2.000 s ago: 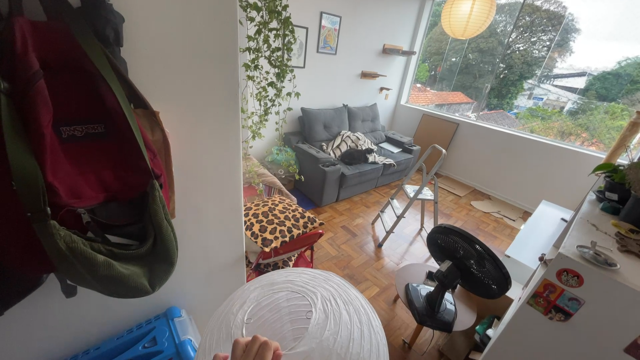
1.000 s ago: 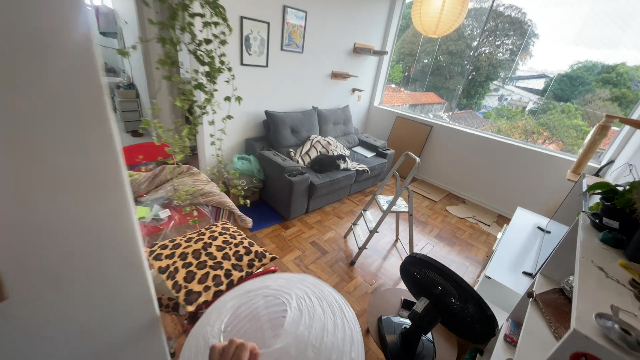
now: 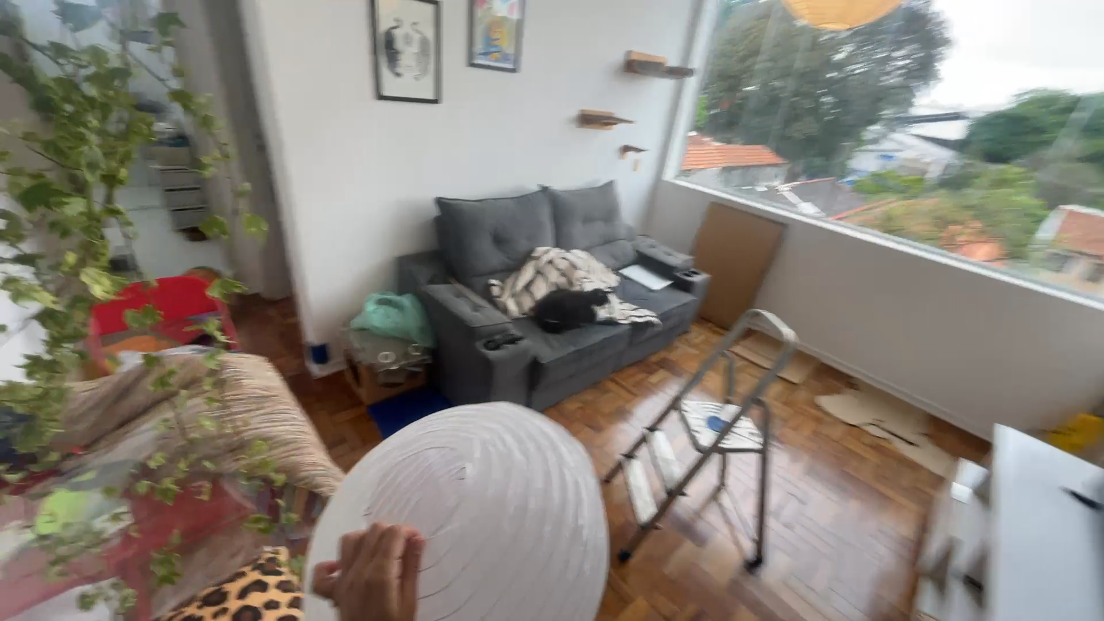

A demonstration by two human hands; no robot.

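Observation:
My left hand (image 3: 371,569) is at the bottom, left of centre, its fingers curled against the near side of a round white paper lantern shade (image 3: 509,492) and gripping it. Fine ribs run around the shade, which hides part of the wooden floor behind it. My right hand is out of view. Beyond the shade, to the right, an aluminium step ladder (image 3: 668,474) stands unfolded, with a blue round thing on its top platform. Just left of the hand lies a leopard-print cushion (image 3: 250,591).
A black cat (image 3: 565,309) lies on the grey sofa (image 3: 573,349) beside a striped blanket (image 3: 552,276). Leafy vines (image 3: 95,172) hang at left above a fabric-covered seat (image 3: 276,414). White furniture (image 3: 1048,517) stands at right; flat cardboard (image 3: 888,423) lies near the window wall.
The view has moved forward into the room; the hanging bags, doorway wall and black fan seen earlier are out of frame. The hand still holds the white shade.

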